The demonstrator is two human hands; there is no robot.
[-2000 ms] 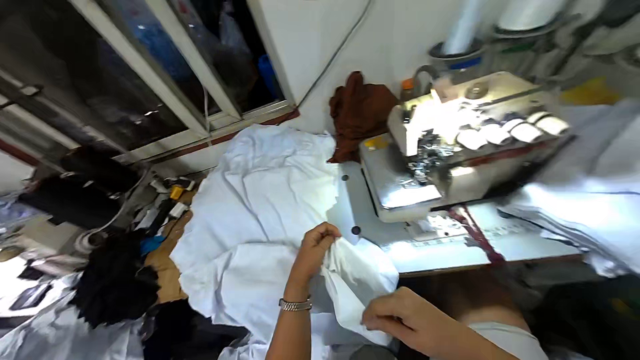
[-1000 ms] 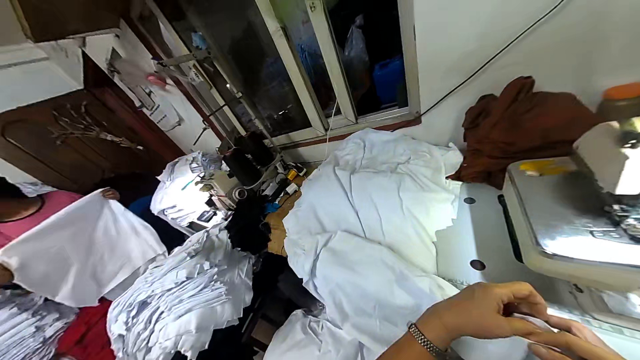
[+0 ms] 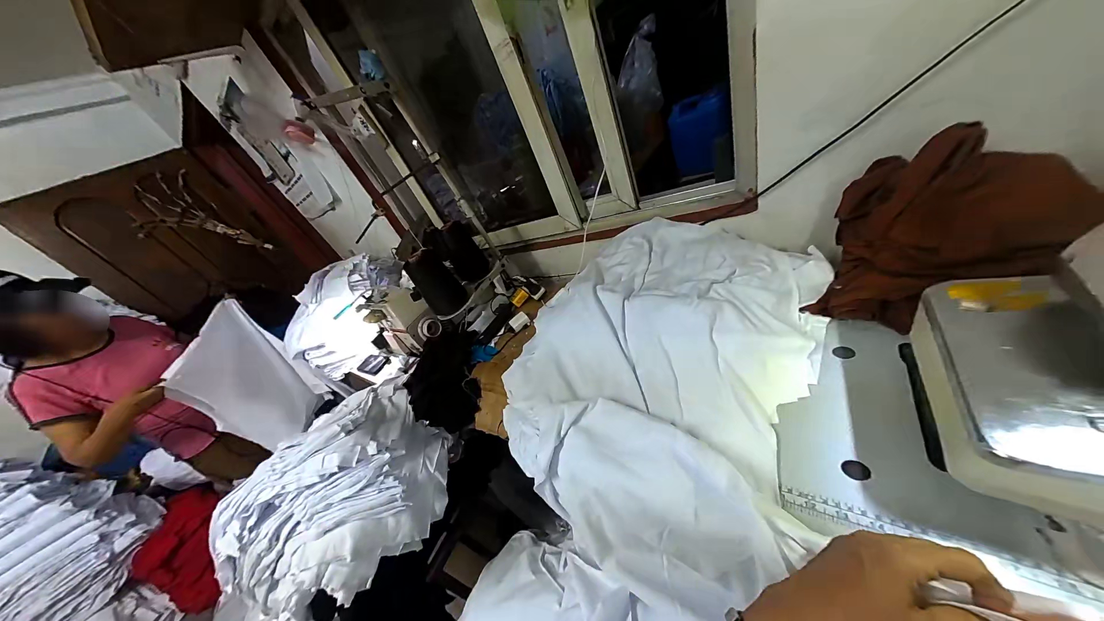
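At the lower right edge my left hand point(image 3: 875, 582) pinches the edge of a piece of white cloth, mostly cut off by the frame. My right hand does not show clearly. A big heap of white fabric point(image 3: 681, 379) lies on the sewing table, just left of the hand and reaching below it. The body of the overlock sewing machine point(image 3: 1018, 371) stands at the right on a grey table plate point(image 3: 828, 423) with a ruler strip point(image 3: 914, 526) along its front. A brown cloth point(image 3: 949, 216) is bunched behind the machine.
At the left, a person in a pink shirt point(image 3: 129, 371) holds up a white cloth panel point(image 3: 246, 375). Stacked white cloth pieces point(image 3: 345, 500) and a red cloth point(image 3: 177, 552) lie between us. Another sewing machine point(image 3: 401, 319) with dark thread cones point(image 3: 435, 280) stands below the window.
The view has swung left, bringing the other person and the stacks into sight. Two seconds ago both hands held white cloth before the machine; now they are at or beyond the lower right edge.
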